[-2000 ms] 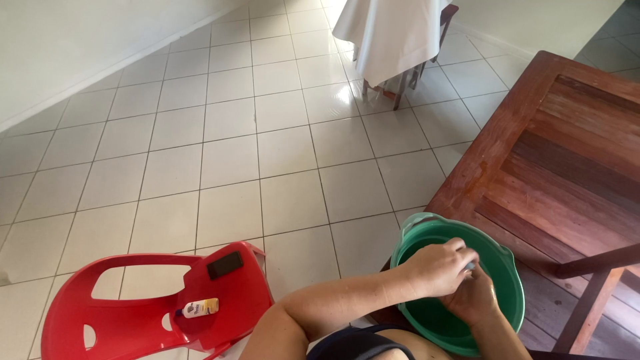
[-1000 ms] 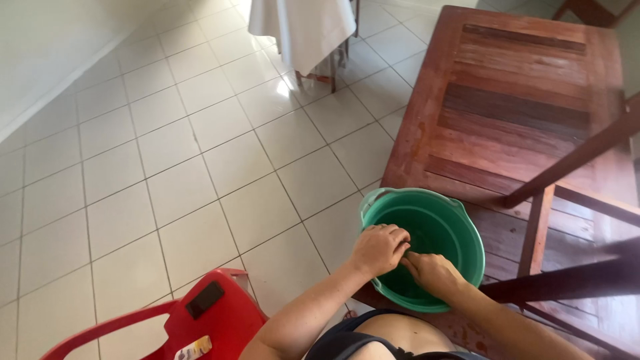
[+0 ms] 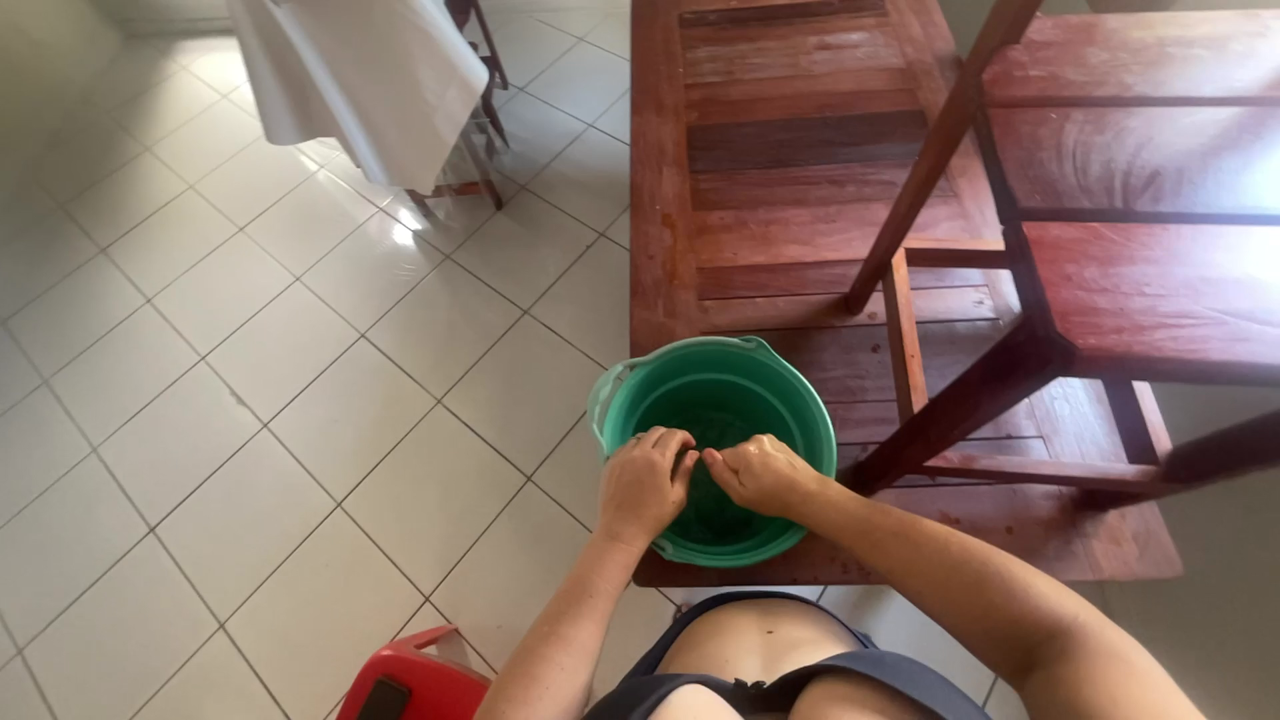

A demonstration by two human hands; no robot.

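A green plastic bucket (image 3: 720,365) stands on the near left corner of a wooden table (image 3: 665,200), its pale handle hanging over the left side. Over the bucket's opening, my left hand (image 3: 648,478) has its fingers curled, with a ring on one finger. My right hand (image 3: 762,474) is close beside it, thumb pointing at the left fingertips. Something small and dark may lie between the fingertips, but I cannot tell what it is. The inside of the bucket is shadowed, so its contents are unclear.
A wooden chair (image 3: 1150,290) is on the table, right of the bucket. At the lower left is a red plastic chair (image 3: 430,675) bearing a dark flat object (image 3: 384,699). Farther off, a white cloth (image 3: 350,80) drapes over furniture on the tiled floor (image 3: 300,400).
The view has swung right, bringing the wooden chair more into sight. My hands have stayed over the bucket; their fingertips have shifted from overlapping to side by side.
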